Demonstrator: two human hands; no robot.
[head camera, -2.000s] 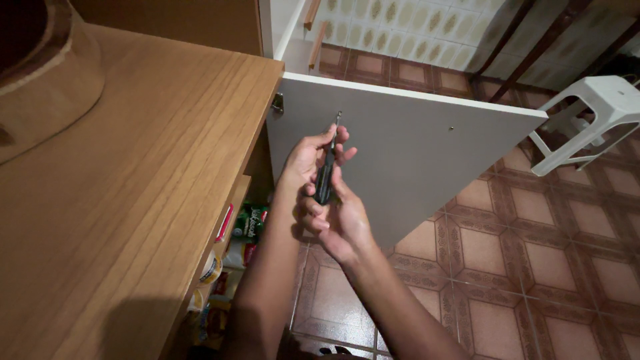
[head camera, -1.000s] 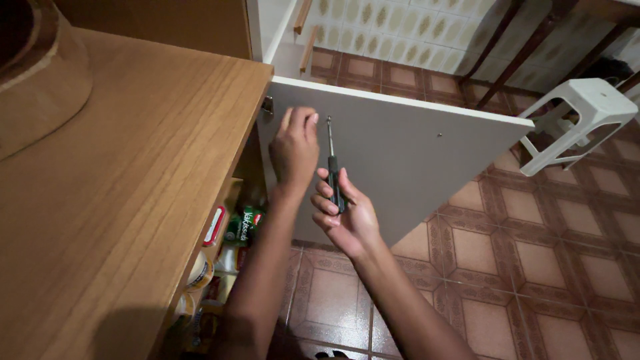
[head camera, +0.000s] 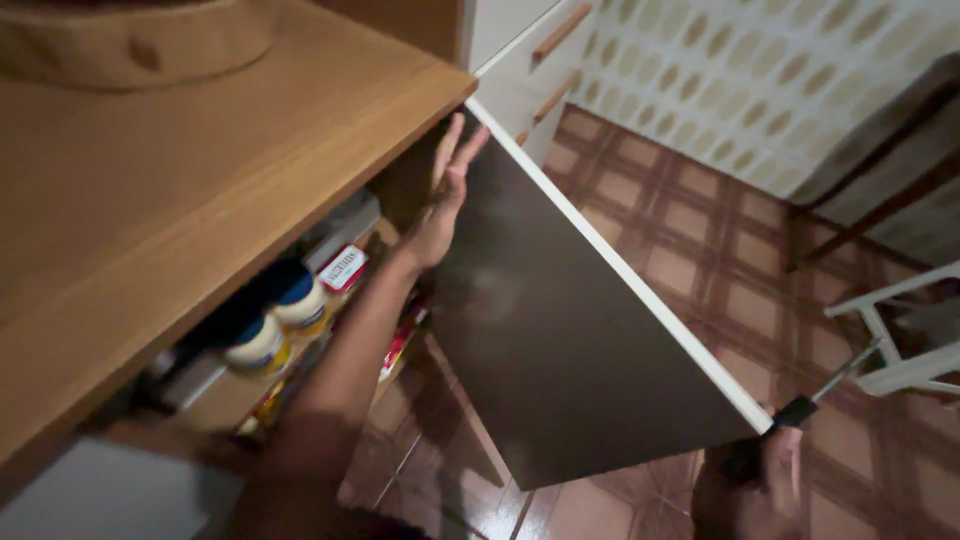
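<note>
A grey cabinet door with a white edge (head camera: 577, 322) stands open from the wooden cabinet. My left hand (head camera: 442, 202) is at the door's inner face near the hinge corner, fingers extended and holding nothing; whether it touches the door is unclear. At the door's far lower corner, my right hand (head camera: 776, 465) grips a screwdriver with a black handle (head camera: 795, 412), its metal shaft pointing up and right past the door edge. The hand is blurred and partly in shadow. The hinge is hidden.
Cabinet shelves hold jars with blue lids (head camera: 296, 292) and a red and white package (head camera: 343, 268). A wooden countertop (head camera: 225, 172) spans the left. Drawers with wooden handles (head camera: 562, 32) stand behind the door. A white plastic stool (head camera: 900, 367) is at the right on the tiled floor (head camera: 675, 217).
My right hand has moved with the screwdriver from the door's inner face to its far corner. The door has swung nearer the cabinet, and the view has shifted.
</note>
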